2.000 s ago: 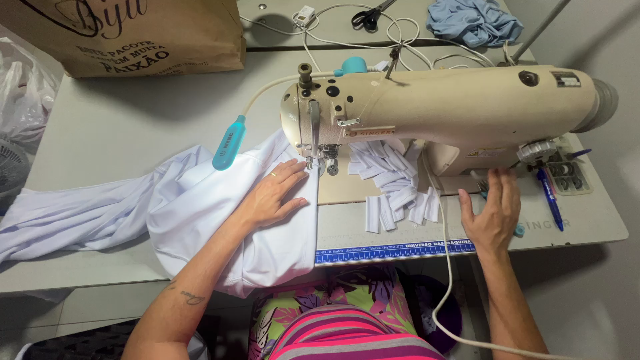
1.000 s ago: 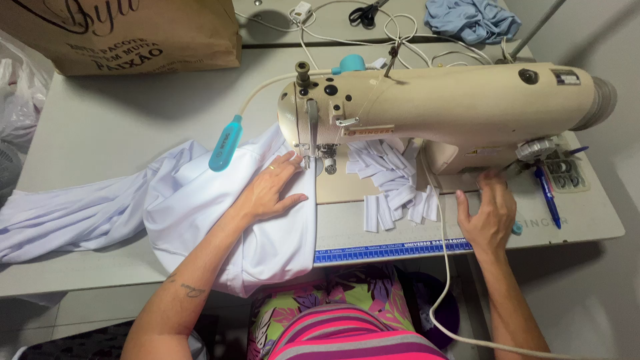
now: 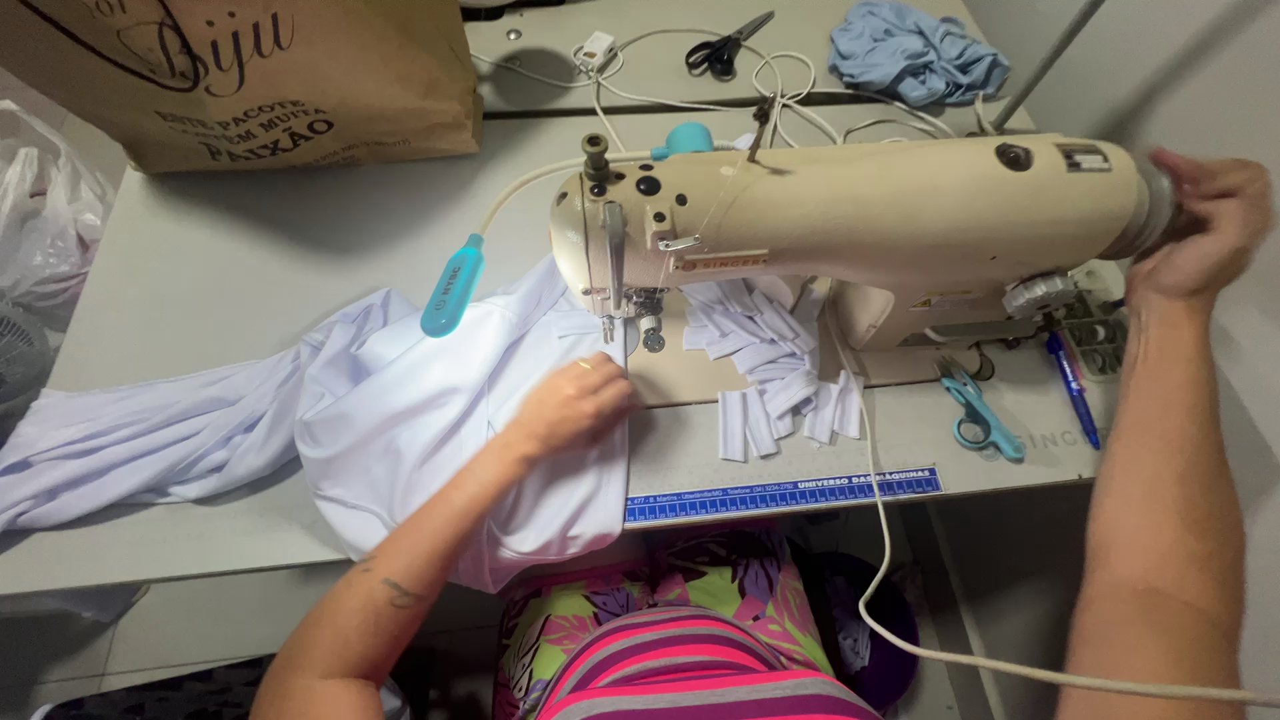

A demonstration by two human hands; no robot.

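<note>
White fabric (image 3: 400, 390) lies under the presser foot of a cream Singer sewing machine (image 3: 900, 200) and spreads left over the table. My left hand (image 3: 578, 400) rests on the cloth's right edge just in front of the needle, its fingers bent; whether they pinch the cloth is unclear. At the machine's right end, my right hand (image 3: 1215, 220) is on the handwheel (image 3: 1155, 205), fingers curled around its outer side. Short white fabric strips (image 3: 775, 365) are heaped on the bed right of the needle. Teal thread snips (image 3: 975, 410) lie near the machine's base.
A brown paper bag (image 3: 300, 90) stands at the back left. Black scissors (image 3: 722, 50), white cables and blue-grey cloth (image 3: 915, 50) lie behind the machine. A blue ruler strip (image 3: 790, 495) marks the front edge. A blue pen (image 3: 1073, 390) lies at right, and a cable (image 3: 880, 560) hangs in front.
My right hand has moved from the table beside the snips up to the handwheel, leaving the snips in plain view. My left hand has shifted toward the front along the cloth, its fingers now more bent.
</note>
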